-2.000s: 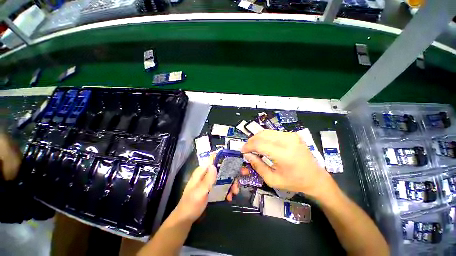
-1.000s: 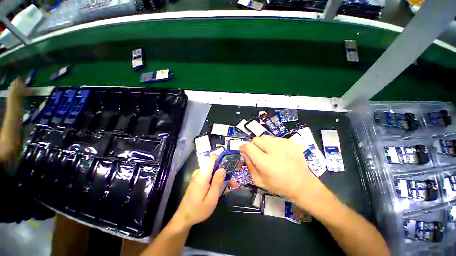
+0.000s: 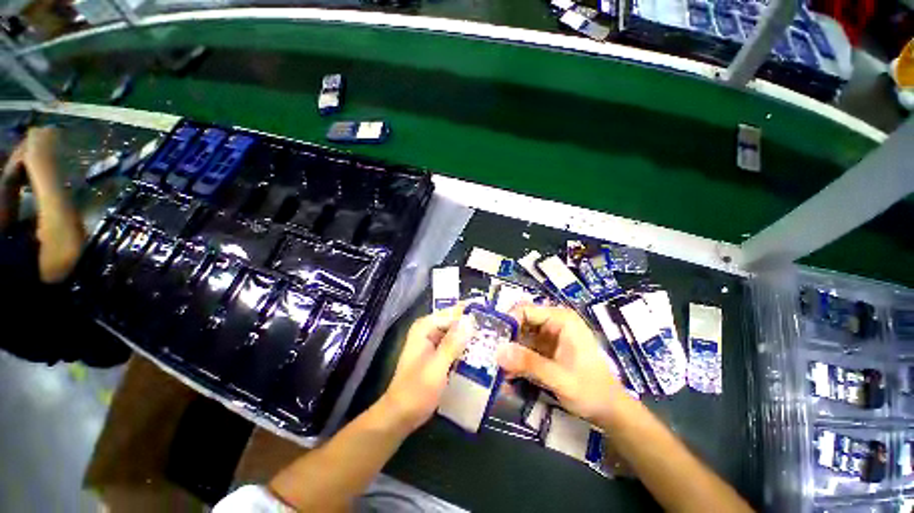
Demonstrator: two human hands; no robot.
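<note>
A part-built phone point(image 3: 475, 373) is held over the bench mat, its blue-rimmed end up and its pale screen end pointing down. My left hand point(image 3: 421, 363) grips its left side with the thumb on the face. My right hand point(image 3: 557, 361) touches its upper right edge with thumb and fingers. Mainboards with pale screens point(image 3: 653, 339) lie in a loose pile behind and right of my hands. Another board point(image 3: 573, 437) lies in front of my right hand, partly hidden by it. Whether the board is fully seated in the rim cannot be told.
A black blister tray point(image 3: 331, 263) is at left, with blue housings point(image 3: 205, 158) in its far-left pockets. A clear tray point(image 3: 847, 386) with small assemblies is at right. Phones point(image 3: 359, 131) lie on the green belt point(image 3: 481, 120) behind. A white post point(image 3: 832, 195) stands back right. Another person's hands point(image 3: 42, 165) show far left.
The phone has been turned so its board and pale screen face up. The right hand's fingers have opened somewhat along its edge. The camera view has shifted and tilted. The other person's hands have moved.
</note>
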